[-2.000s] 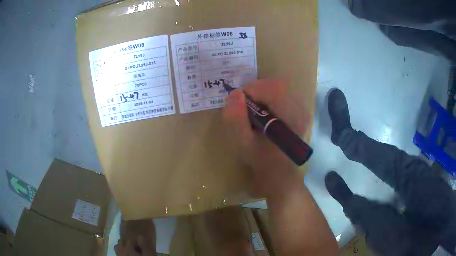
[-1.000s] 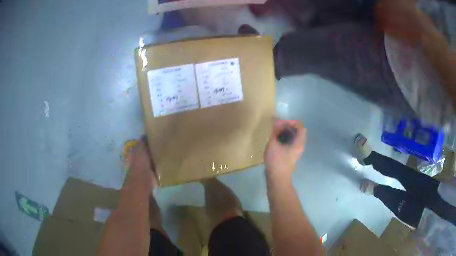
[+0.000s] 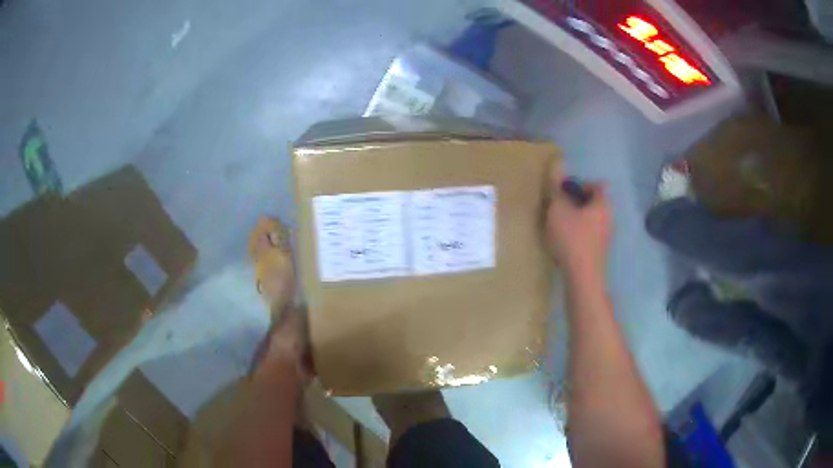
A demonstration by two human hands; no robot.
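A taped tan shipping carton [image 3: 429, 320] is held in front of me, slightly blurred. Two white carton labels [image 3: 361, 236] with black handwritten figures sit side by side on its face. My right hand [image 3: 582, 224] grips its right side, with a dark marker pen [image 3: 576, 190] sticking out at the top of the fist. My left hand [image 3: 297, 336] is at the lower left side, its fingers partly hidden by the carton.
A scale indicator [image 3: 603, 46] glows red at the upper right. A silvery flat thing [image 3: 466, 91] lies behind the carton. Labelled cartons [image 3: 100, 247] stand at left. A person's legs [image 3: 731, 247] are at right, above a blue plastic object [image 3: 701, 439]. My foot [image 3: 270, 251] is beside the carton.
The right hand has stopped writing and holds the carton's side with the pen. The left hand has come to the other side. The view has shifted and the indicator's display now shows.
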